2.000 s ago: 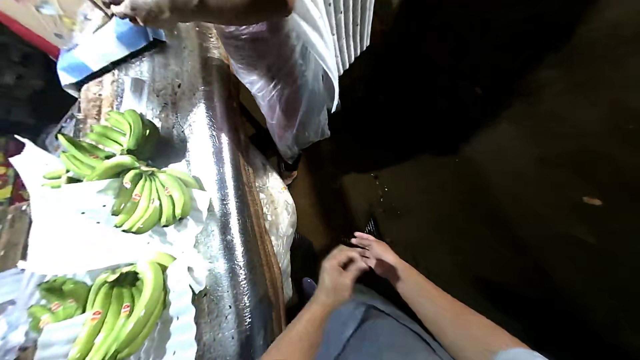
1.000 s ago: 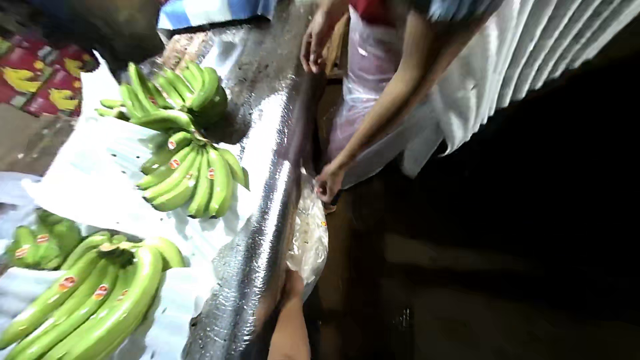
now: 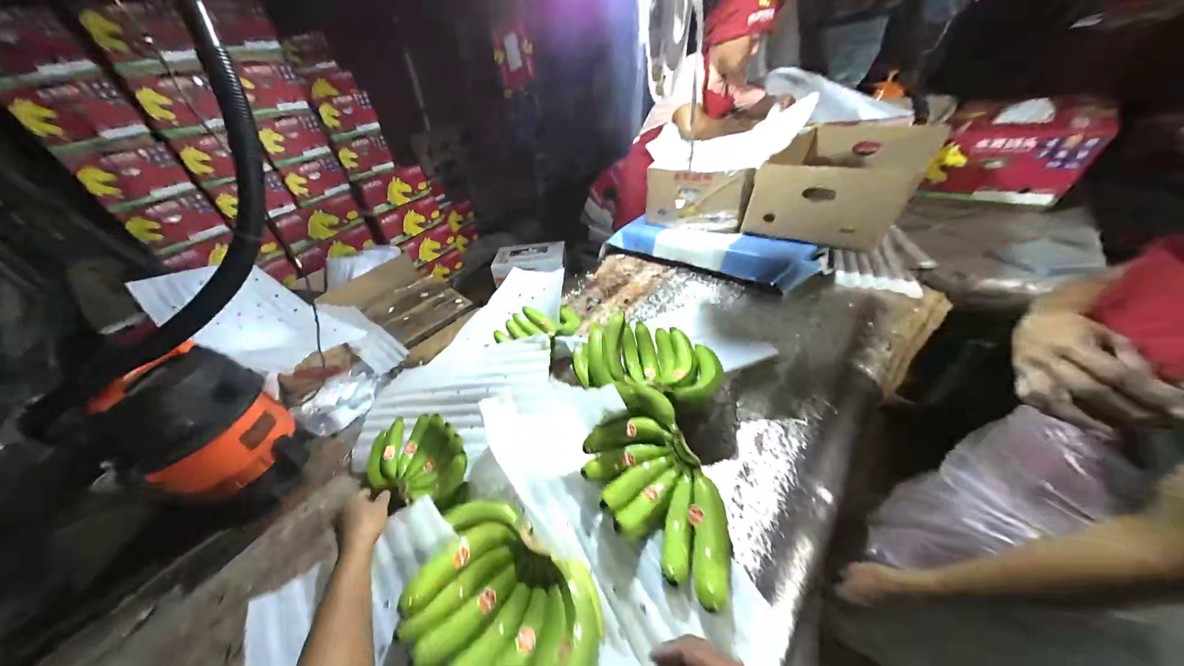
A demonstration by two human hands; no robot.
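My left hand (image 3: 361, 518) is at the left side of the table, fingers bent, against the lower left of a small green banana bunch (image 3: 418, 460) and a white foam sheet (image 3: 407, 546); its grip is unclear. Only part of my right hand (image 3: 692, 651) shows at the bottom edge, by the foam under a large banana bunch (image 3: 513, 592); its fingers are mostly cut off. Right of centre, a stickered banana bunch (image 3: 661, 481) lies on white foam, with another bunch (image 3: 647, 356) behind it and a smaller one (image 3: 536, 324) farther back.
An orange and black vacuum cleaner (image 3: 217, 425) with a black hose stands left. Stacked red cartons (image 3: 305, 176) rise behind. Open cardboard boxes (image 3: 823, 194) sit at the table's far end near a person in red. Another person's hands (image 3: 1082, 361) and clear plastic (image 3: 1008, 490) are at right.
The view has swung far to the left and up. My hands, together near my lap two seconds ago, are now apart at the table, the left one by the small bunch.
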